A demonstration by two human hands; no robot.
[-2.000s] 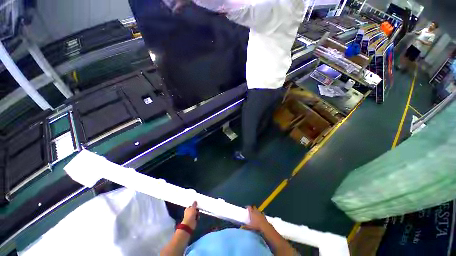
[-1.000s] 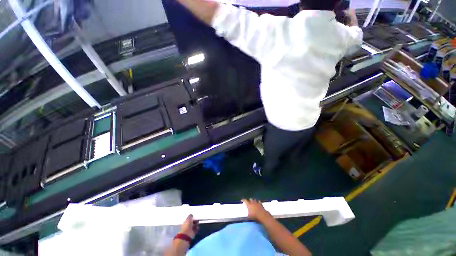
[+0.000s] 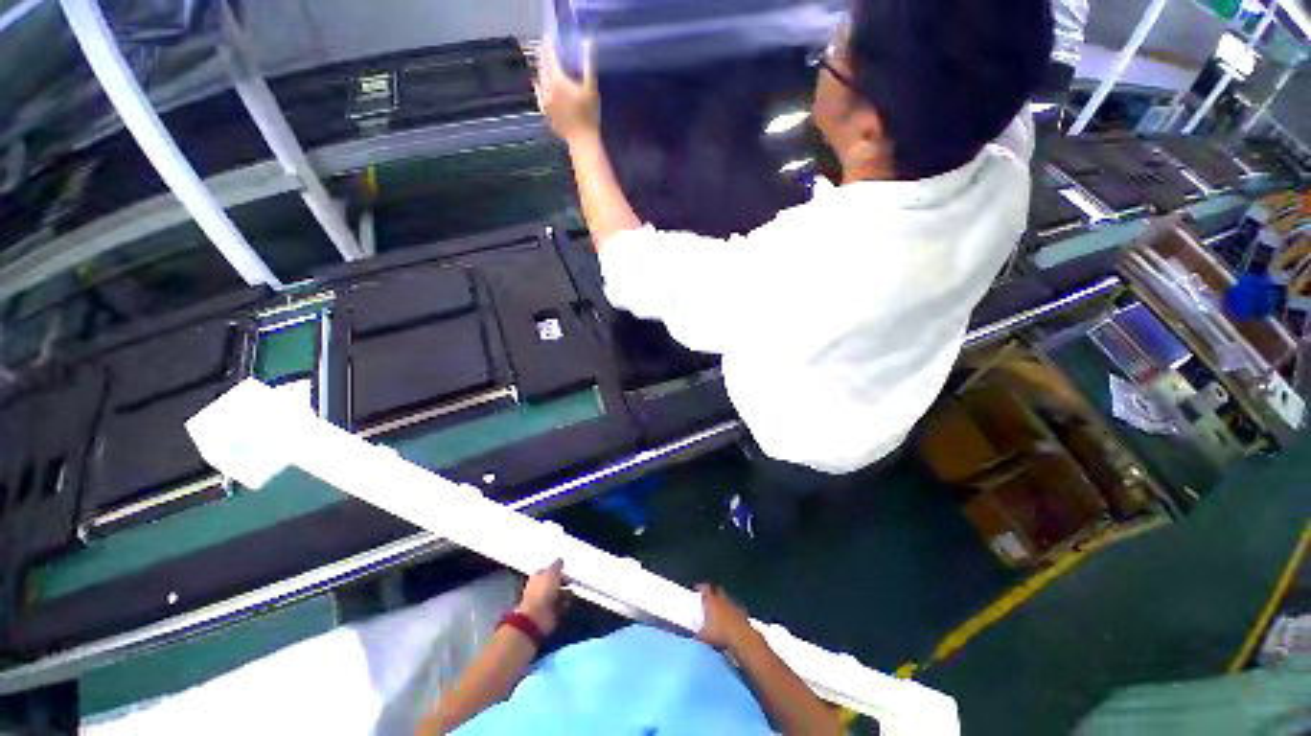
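A long white foam packing strip (image 3: 475,525) with thicker ends lies slantwise across my front, its left end higher and over the edge of the line. My left hand (image 3: 545,595) grips it near the middle, a red band on the wrist. My right hand (image 3: 720,615) grips it farther right. A large dark television (image 3: 683,144) stands upright on the line ahead. A person in a white shirt (image 3: 863,316) stands against it, one hand at its upper left edge.
The dark conveyor line (image 3: 417,338) runs across the view with flat dark panels on it. A milky plastic bag (image 3: 388,669) is at lower left. Open brown boxes (image 3: 1028,475) stand on the green floor at right. A green bag (image 3: 1208,707) shows at the lower right edge.
The strip has gone from nearly level to slanted, left end up and right end down. The person has moved closer in, and a hand now shows on the television's upper left edge.
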